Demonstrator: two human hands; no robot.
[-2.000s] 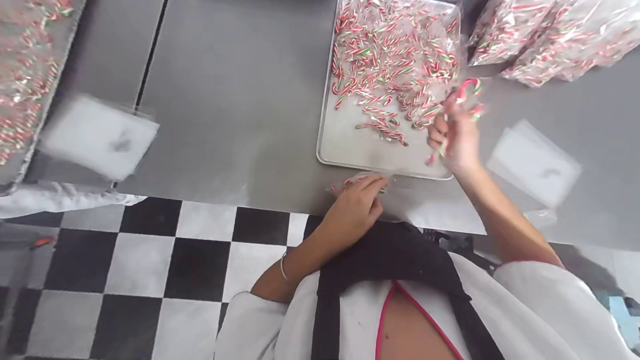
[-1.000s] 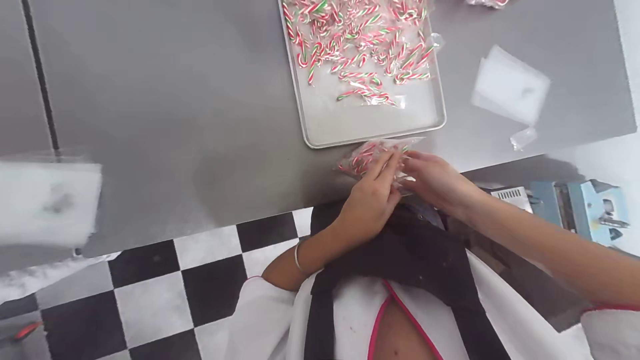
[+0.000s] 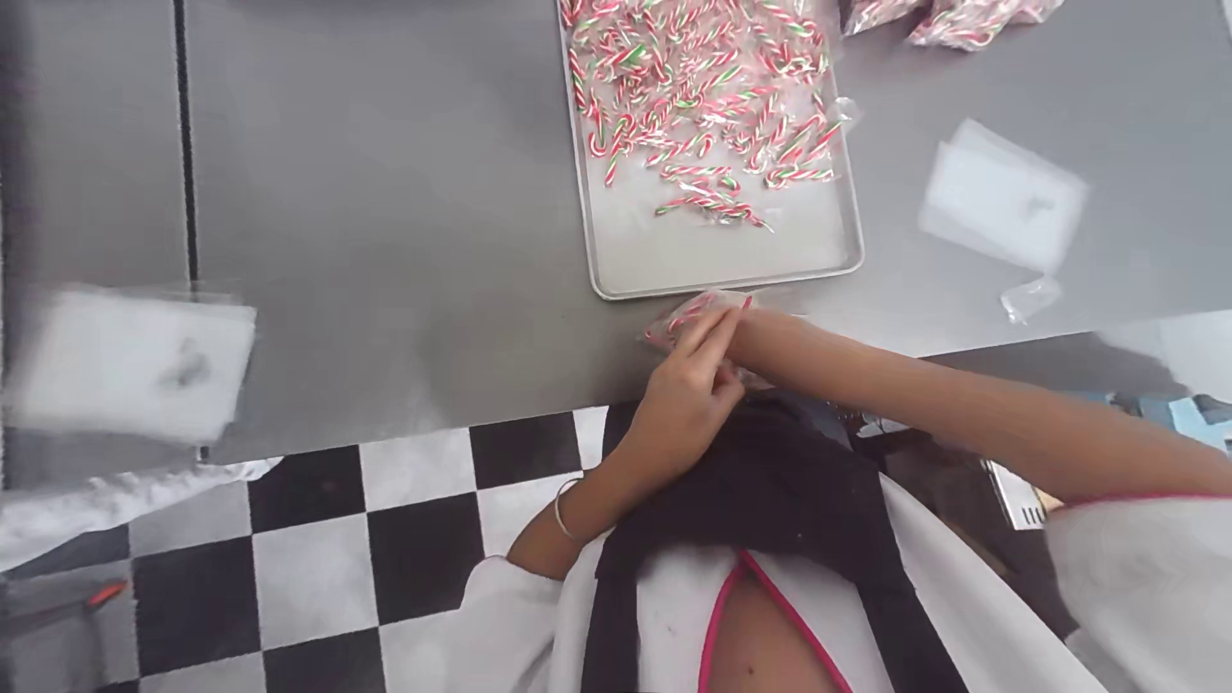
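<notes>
A clear plastic bag (image 3: 685, 313) with red-and-white candy canes in it lies at the table's front edge, just below the metal sheet tray (image 3: 722, 279). My left hand (image 3: 688, 385) grips this bag, thumb bent under and fingers stretched over it. Against the bag's right part is my right hand (image 3: 756, 337), fingers mostly hidden by the left hand, so its hold cannot be made out. Many small wrapped candy canes (image 3: 693, 96), striped red, white and green, fill the upper part of the tray; several lie loose lower down.
Flat stacks of clear bags (image 3: 1006, 197) lie right of the tray and white-looking bags (image 3: 135, 366) at the far left. Filled candy bags (image 3: 972, 19) stand at the top right. The steel table's (image 3: 385, 241) front edge runs above a checkered floor (image 3: 308, 558).
My right hand was over the tray's right edge holding candy canes two seconds ago; it has come down to the bag beside my left hand. The view has shifted.
</notes>
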